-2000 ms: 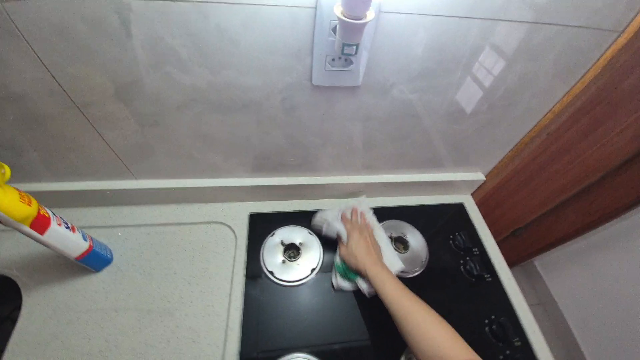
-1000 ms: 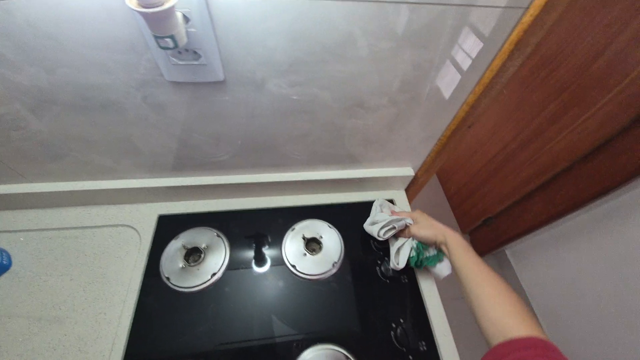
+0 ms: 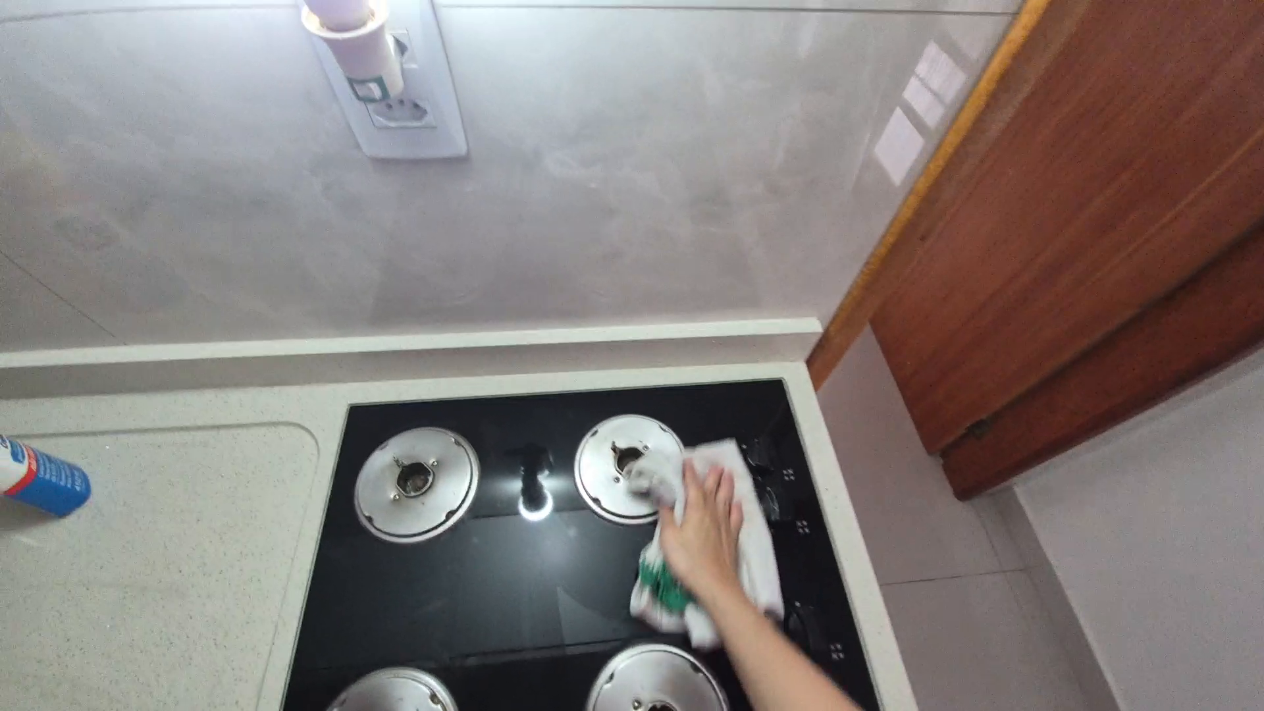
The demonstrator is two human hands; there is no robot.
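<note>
My right hand [image 3: 703,533] presses a white cloth with a green patch [image 3: 752,533] onto the black glass cooktop [image 3: 484,592]. The cloth lies between the control knobs and the rear right burner [image 3: 604,469], overlapping that burner's right edge. Its metal plate is bare of a grate, as is the rear left burner [image 3: 417,509]. Two front burners, one at the left [image 3: 393,691] and one at the right [image 3: 657,676], are cut off by the lower edge of the view. My left hand is out of view.
A spray can with a blue end [image 3: 49,484] is at the far left on the speckled countertop [image 3: 158,553]. Black knobs [image 3: 775,504] line the cooktop's right side. Behind stands a tiled wall with a socket plate [image 3: 434,118]; a wooden door [image 3: 1047,237] is at the right.
From the cooktop's rear right corner, my right hand has moved left and forward with the cloth, which is now more spread out. Two seconds ago it was between the rear burners.
</note>
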